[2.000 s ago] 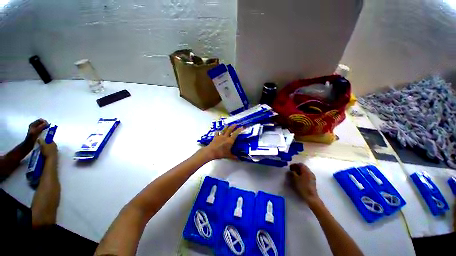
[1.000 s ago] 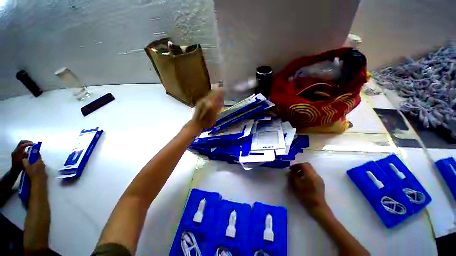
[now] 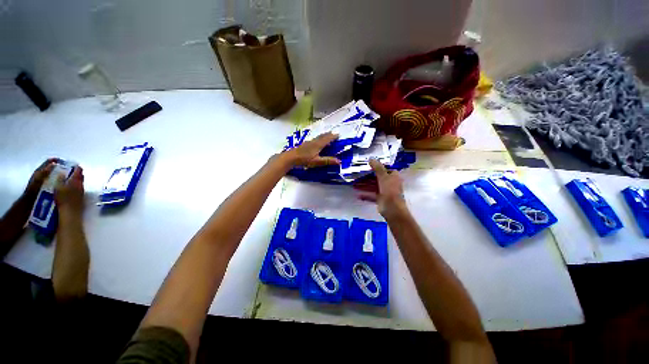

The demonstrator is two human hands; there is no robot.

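Note:
An untidy heap of flat blue and white retail boxes (image 3: 356, 153) lies ahead of me on the table. My left hand (image 3: 313, 153) rests on its left side, thumb and fingers apart. My right hand (image 3: 386, 186) is at its front edge, fingertips touching the boxes; whether it grips one is unclear. Three blue insert trays (image 3: 325, 257) lie side by side nearest me, each with a white plug piece above a coiled white cable.
Two more filled trays (image 3: 505, 210) lie at right, with others beyond. Red patterned bag (image 3: 427, 106), dark bottle (image 3: 363, 84) and brown paper bag (image 3: 256, 75) stand behind. A filled box (image 3: 126, 175) lies left. Another person's hands (image 3: 60, 188) hold a box. Cable pile (image 3: 583, 106) is far right.
The upright box beside the paper bag is gone. My left hand, raised and blurred a second ago, is down on the heap. My right hand has moved from the table to the heap's front.

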